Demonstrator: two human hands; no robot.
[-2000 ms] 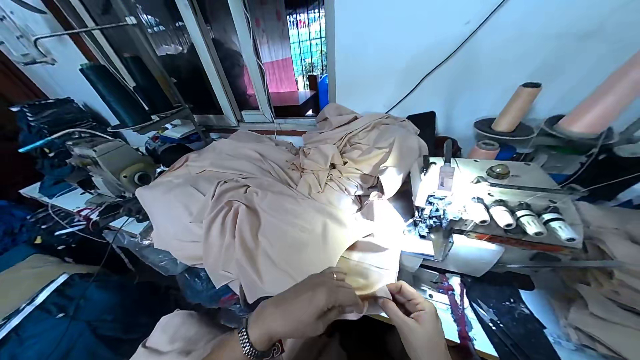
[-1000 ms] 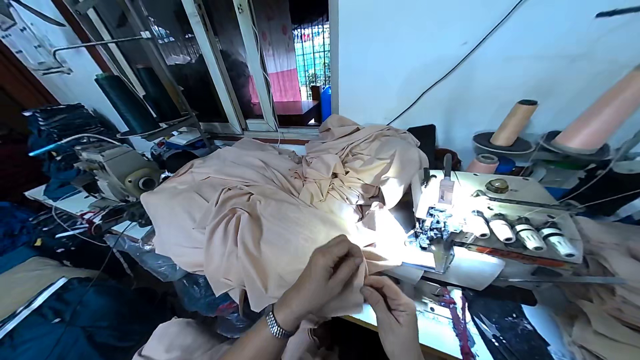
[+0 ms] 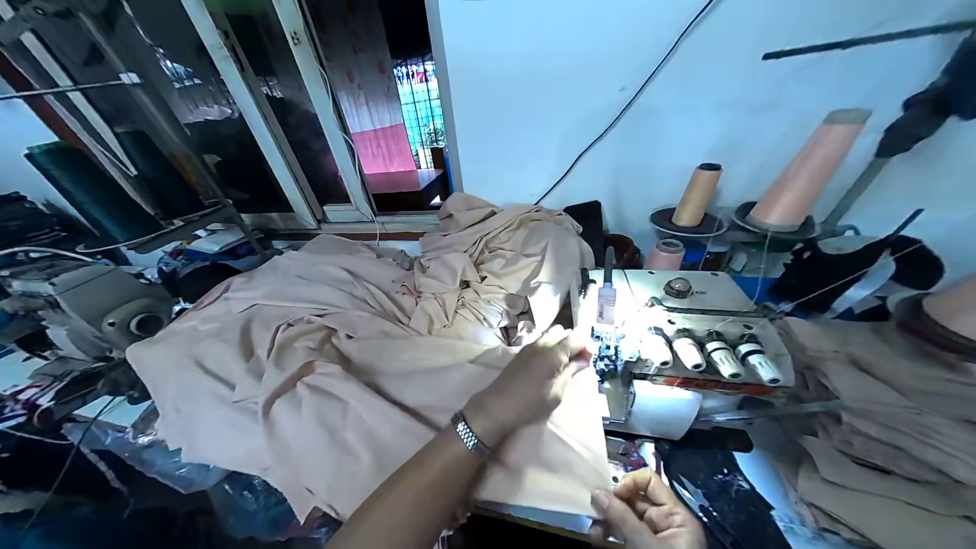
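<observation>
A large heap of beige fabric point(image 3: 343, 358) covers the table to the left of an overlock sewing machine point(image 3: 686, 305). My left hand point(image 3: 530, 381), with a metal watch on its wrist, grips the fabric's edge close to the lit needle and presser-foot area point(image 3: 608, 351). Nearer to me, my right hand point(image 3: 648, 511) pinches the lower corner of the same fabric between thumb and finger. The fabric's edge runs nearly straight between the two hands, along the machine's left side. The fingertips of my left hand are partly blurred by glare.
Thread cones point(image 3: 812, 171) stand behind the machine. More beige fabric pieces point(image 3: 892, 412) lie stacked at the right. A second sewing machine point(image 3: 107, 305) stands at the left, with clear plastic bags point(image 3: 252, 503) below the heap. Dark cloth point(image 3: 717, 480) lies before the overlock machine.
My hands were close together at the fabric one second ago and are now apart. The left has moved up to the machine's needle area; the right is lower, at the fabric's corner.
</observation>
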